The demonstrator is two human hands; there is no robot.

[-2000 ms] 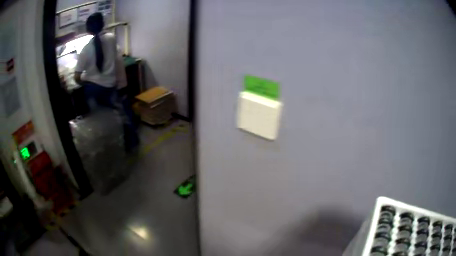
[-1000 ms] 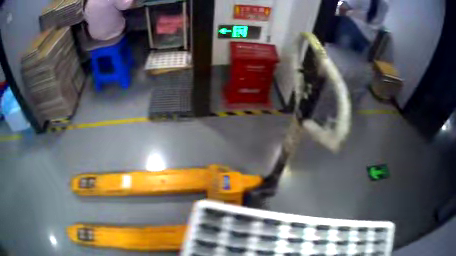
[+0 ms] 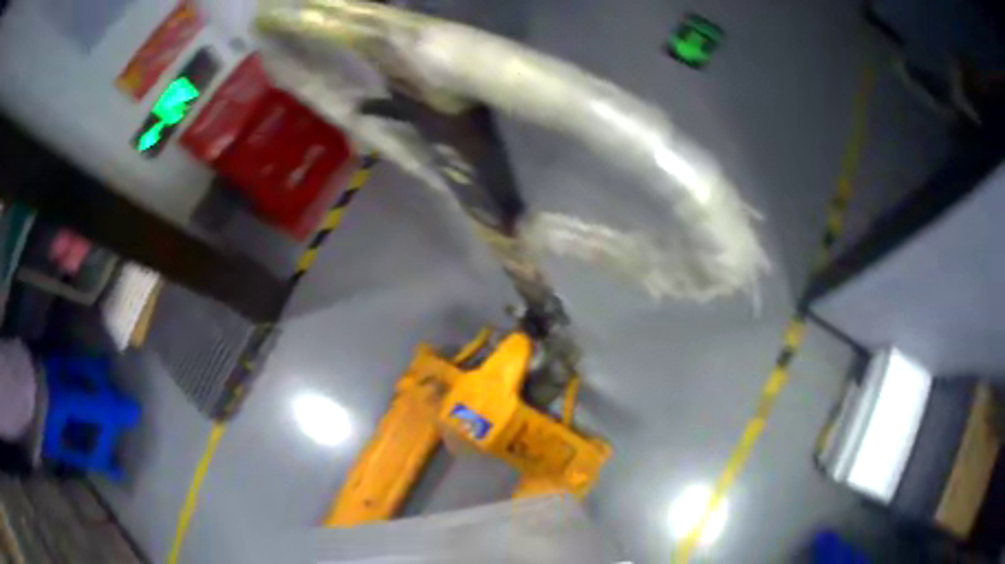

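Observation:
The pallet truck handle (image 3: 672, 149), a loop wrapped in pale scuffed film, is large and close across the upper middle. Its dark shaft runs down to the orange-yellow pallet truck (image 3: 485, 408), which stands on the grey floor. A blurred pale grey-white surface (image 3: 474, 538), probably the side of the foam tray, is at the bottom edge and covers part of the truck's forks. No slots or parts show on it. Neither of my hands is in view.
A red box (image 3: 270, 143) stands by the wall at upper left. A blue stool (image 3: 86, 416) and dark stacked trays (image 3: 204, 342) are at left. White blocks (image 3: 887, 424) and a tan-edged stack (image 3: 970, 463) are at right. Yellow floor tape (image 3: 760, 419) lines both sides.
The view has tilted and moved closer to the pallet truck, so its handle looms larger. The slotted tray top seen earlier is out of sight; only a pale surface shows at the bottom.

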